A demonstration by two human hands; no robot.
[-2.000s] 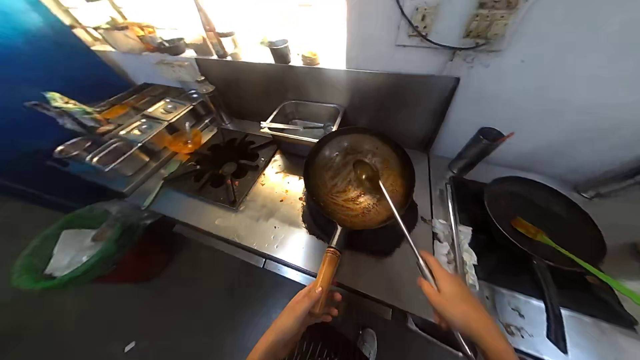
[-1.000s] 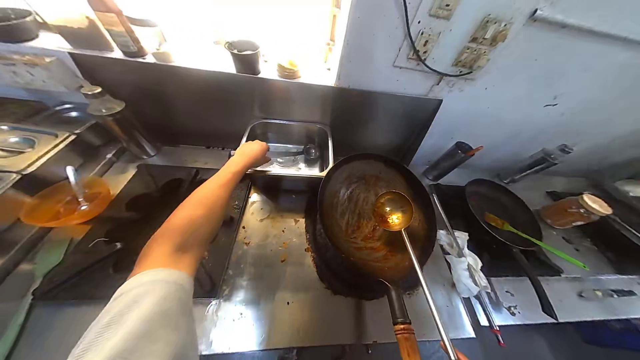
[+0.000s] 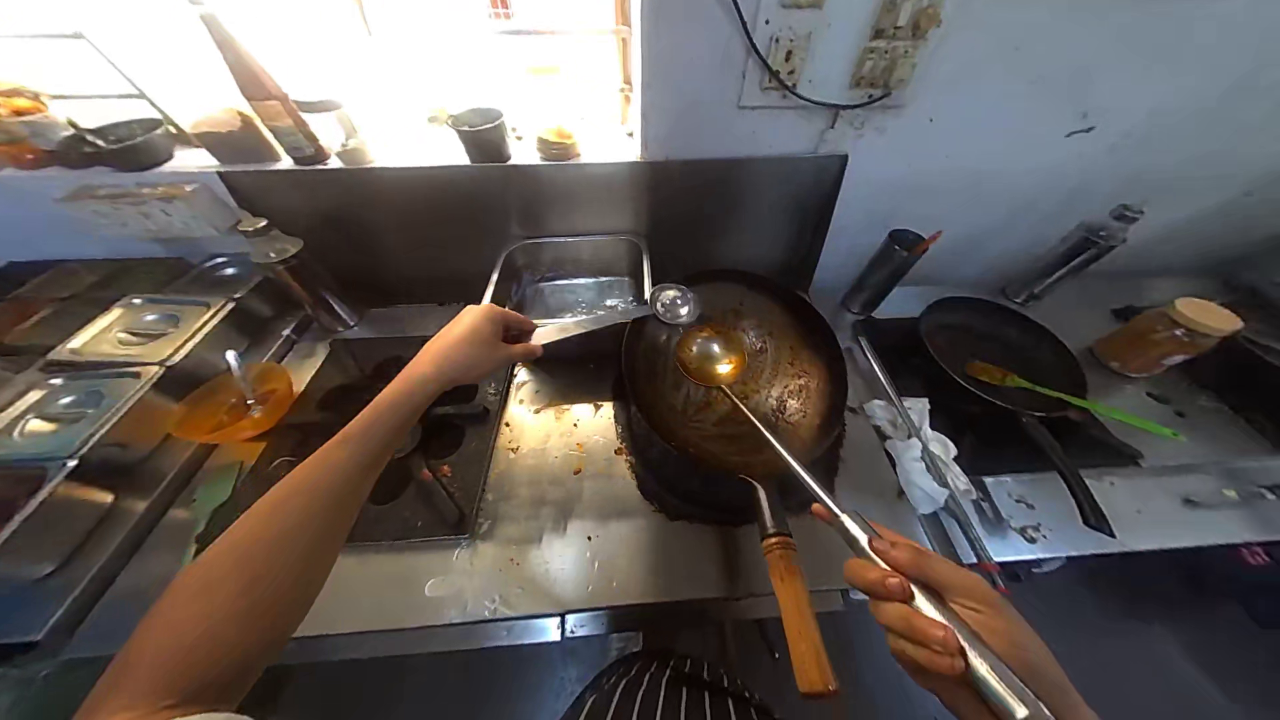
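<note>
A dark wok (image 3: 790, 400) with a wooden handle sits on a burner, its inside brown and oily. My right hand (image 3: 930, 600) grips the metal shaft of a long-handled ladle (image 3: 711, 357), whose bowl hangs over the left part of the wok. In my left hand (image 3: 475, 345) is the flat handle of a small metal spoon (image 3: 674, 303); its round bowl is over the wok's upper left rim and looks wet or filled, I cannot tell which. Behind that handle stands a rectangular steel pan (image 3: 575, 285) with clear liquid in it.
A gas burner (image 3: 410, 440) and an orange bowl (image 3: 235, 400) with a spoon lie to the left. Rightward are a crumpled white cloth (image 3: 915, 450), a black frying pan (image 3: 1000, 350) with a green-handled spatula, a steel cylinder (image 3: 885, 270) and a lidded jar (image 3: 1165, 335).
My left hand was on the wok handle, then reached into the steel pan; now it holds the small spoon over the wok's edge. The ladle remains in my right hand.
</note>
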